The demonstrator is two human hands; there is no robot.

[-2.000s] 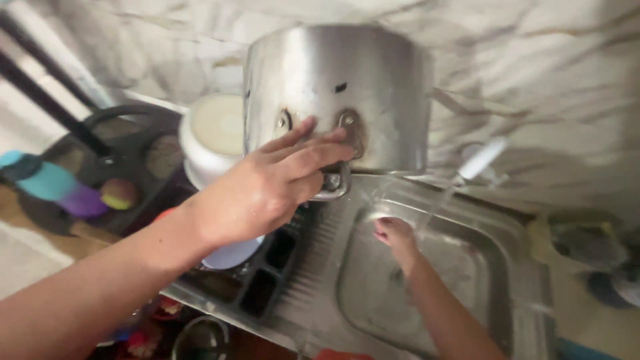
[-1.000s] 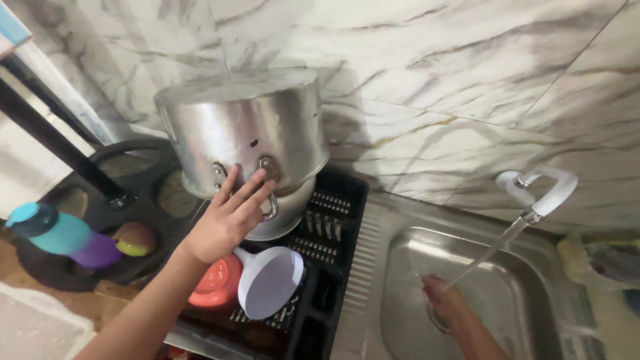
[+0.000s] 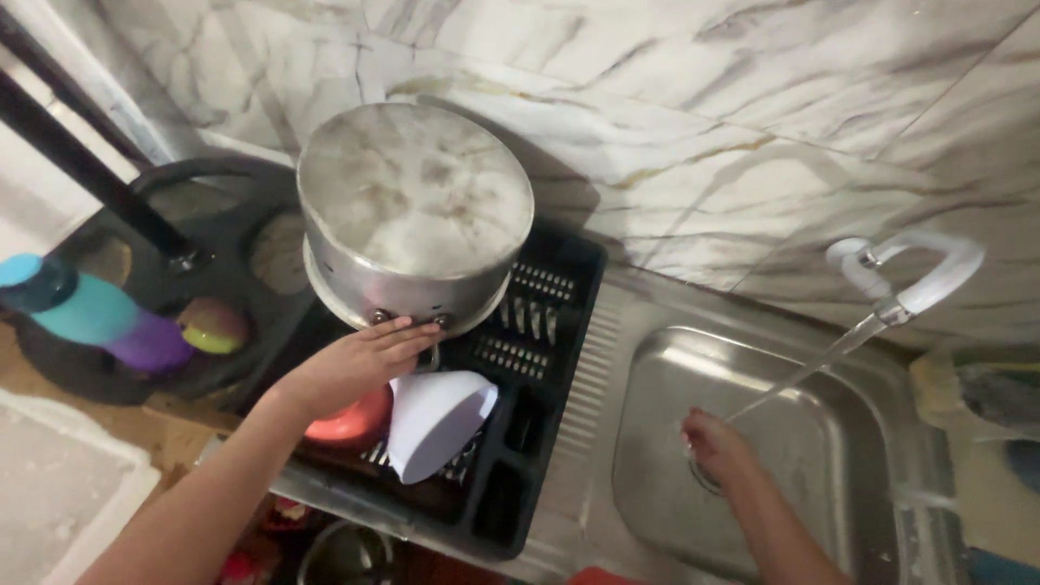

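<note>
An aluminium pot (image 3: 414, 191) rests bottom up over a pale vessel on a black dish rack (image 3: 589, 301). My left hand (image 3: 370, 357) lies against the pot's near side, fingers together over its riveted handle; whether it grips the handle I cannot tell. A white funnel-shaped piece (image 3: 443, 422) and a red-orange bowl (image 3: 353, 422) sit in the rack just below that hand. Over the steel sink basin (image 3: 780, 390), my right hand (image 3: 711, 439) is in or beside the stream of water from a white tap (image 3: 942, 276). Its fingers are curled, with nothing clearly visible in them.
Left of the rack stands a black round tray (image 3: 73, 374) with a dark pole, a teal and purple bottle (image 3: 106, 313) and a red-green fruit (image 3: 214, 325). A marble-patterned wall (image 3: 650, 106) rises behind. A container (image 3: 991, 398) is right of the sink.
The pot has come down onto the rack from where my left hand held it higher, and its upturned bottom now shows. My right hand remains in the sink. The view has shifted.
</note>
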